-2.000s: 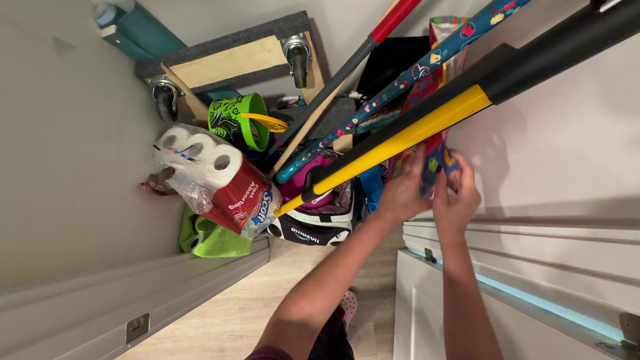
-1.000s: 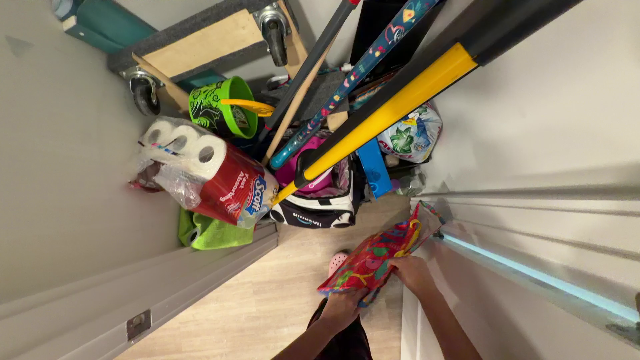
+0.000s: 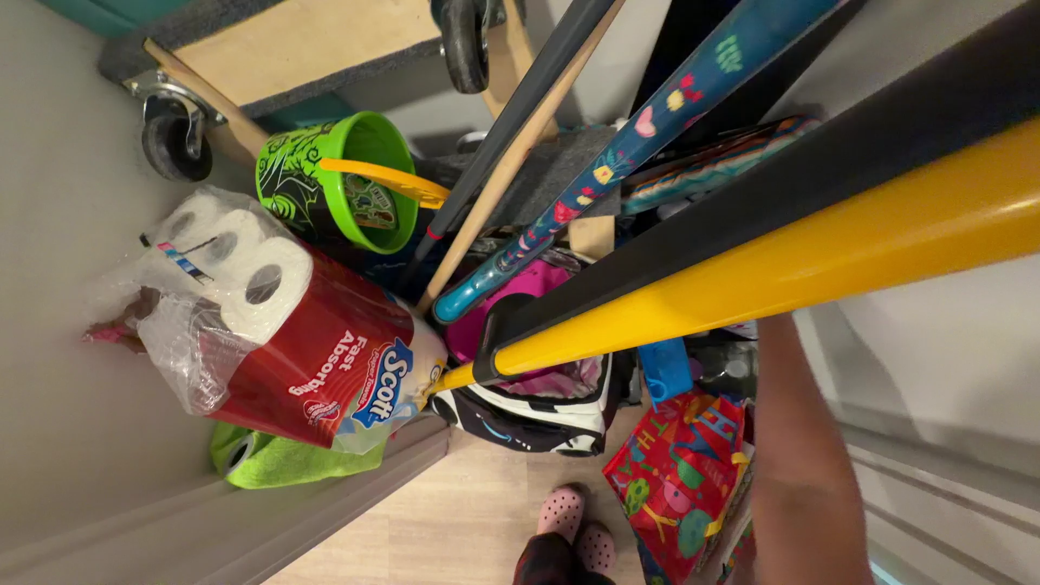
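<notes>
My right forearm (image 3: 800, 463) reaches up along the right side, and its hand is hidden behind a thick yellow-and-black pole (image 3: 731, 268). My left hand is out of view. Just left of the forearm is a red, colourfully printed gift bag (image 3: 682, 479), its lower part cut by the frame edge; what supports it cannot be seen. Above this bag lie a blue plastic item (image 3: 666, 370) and a dark item with clear, rounded parts (image 3: 723, 366). The pole crosses over a black-and-white bag (image 3: 528, 422) with a pink lining.
A plastic-wrapped paper towel pack (image 3: 325, 366) leans at left over a lime-green cloth item (image 3: 296, 459). Behind stand a green bucket (image 3: 374, 179), a wheeled dolly (image 3: 317, 49), a patterned blue pole (image 3: 617, 154) and a wooden stick (image 3: 504, 171). Pink clogs (image 3: 561, 512) are on the floor.
The red gift bag, held in both hands one second ago, is now beside the forearm. My right hand has moved up behind the yellow pole; my left hand has left view.
</notes>
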